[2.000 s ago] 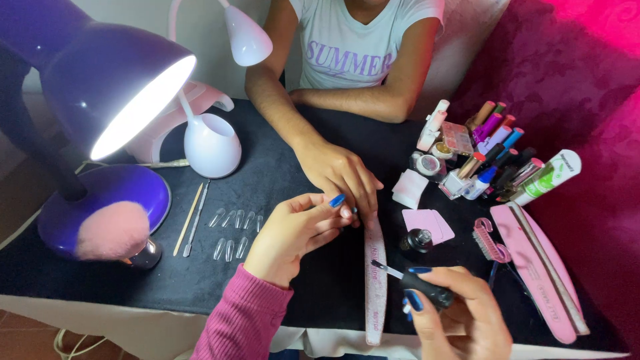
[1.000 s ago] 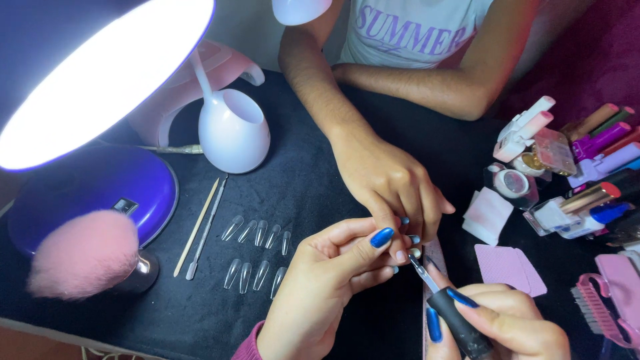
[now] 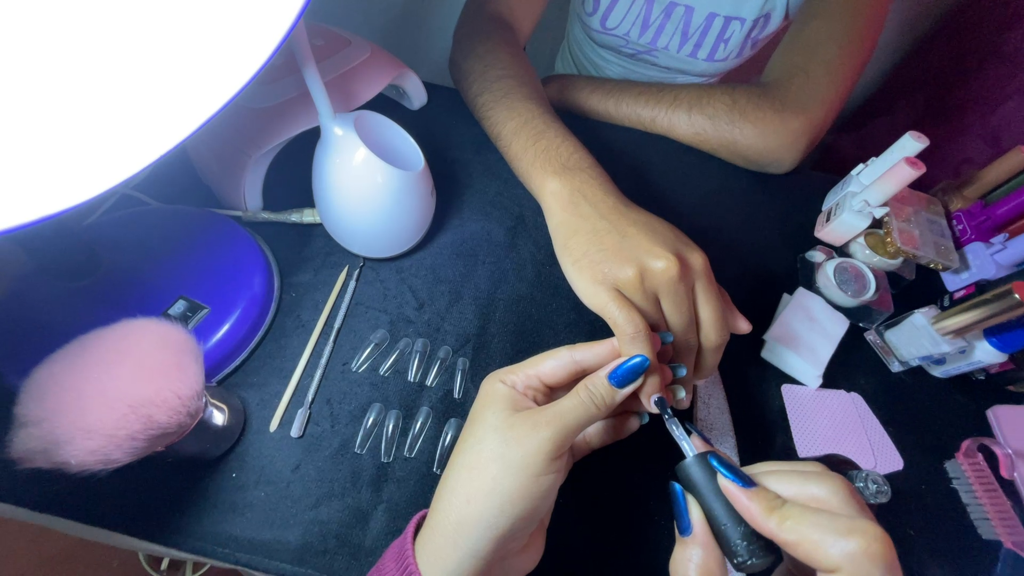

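My left hand (image 3: 544,424) holds a finger of the other person's hand (image 3: 640,264) between thumb and fingers. In my right hand (image 3: 792,512) is the black cap of a nail polish brush (image 3: 724,512); its dark bristle tip touches the nail of that finger. Under the hands runs a nail file (image 3: 716,412), partly hidden. Clear false nail tips (image 3: 416,360) lie in two rows left of my left hand. A wooden stick (image 3: 310,348) and a metal cuticle pusher (image 3: 328,352) lie beside them.
A white egg-shaped lamp base (image 3: 372,192), a blue lamp base (image 3: 240,296) and a fluffy pink brush (image 3: 112,392) stand at left. Pink lint-free wipes (image 3: 836,428), white pads (image 3: 804,336), a glitter jar (image 3: 846,280), polish bottles (image 3: 872,188) and a pink nail brush (image 3: 988,488) are at right.
Two seconds ago the polish brush was apart from the fingers, over the file; my right hand has brought it to the held finger's nail. The view has moved closer to the table.
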